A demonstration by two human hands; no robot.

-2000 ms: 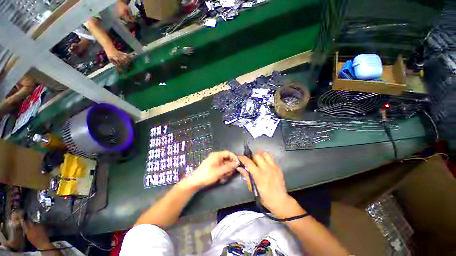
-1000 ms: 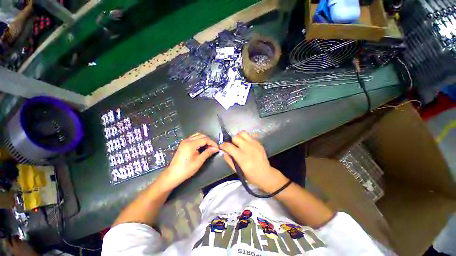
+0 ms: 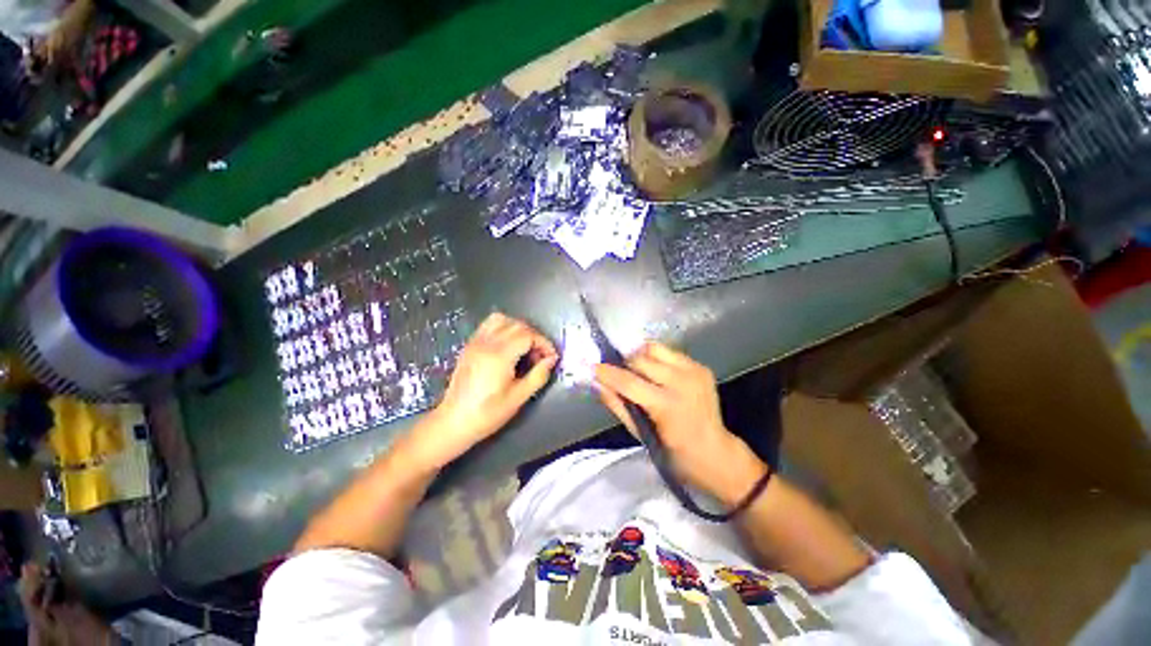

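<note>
My right hand [image 3: 669, 401] holds the black pen-like soldering iron [image 3: 605, 338], its thin tip pointing up and away; the black cord runs down past my wrist. A small white part [image 3: 578, 355] is between my hands, by my right fingertips. My left hand [image 3: 497, 375] is just left of it, fingers curled and thumb near forefinger; I cannot tell whether it pinches anything. The clear blister tray [image 3: 436, 292] lies left, partly filled with rows of white and reddish parts. A heap of dark and white flat pieces [image 3: 555, 164] lies beyond my hands.
A brown tape roll [image 3: 678, 140] touches the heap. Wire strands lie on a dark plate [image 3: 808, 242]. A purple-rimmed fan [image 3: 133, 309] stands left. A cardboard box [image 3: 903, 66] holds a blue-white item. A large open carton [image 3: 1010, 416] is at right. The green conveyor [image 3: 341, 88] runs behind.
The view has shifted toward the right and down since the oldest frame. My hands, together at the small part before, are now slightly apart, with the white part showing between them.
</note>
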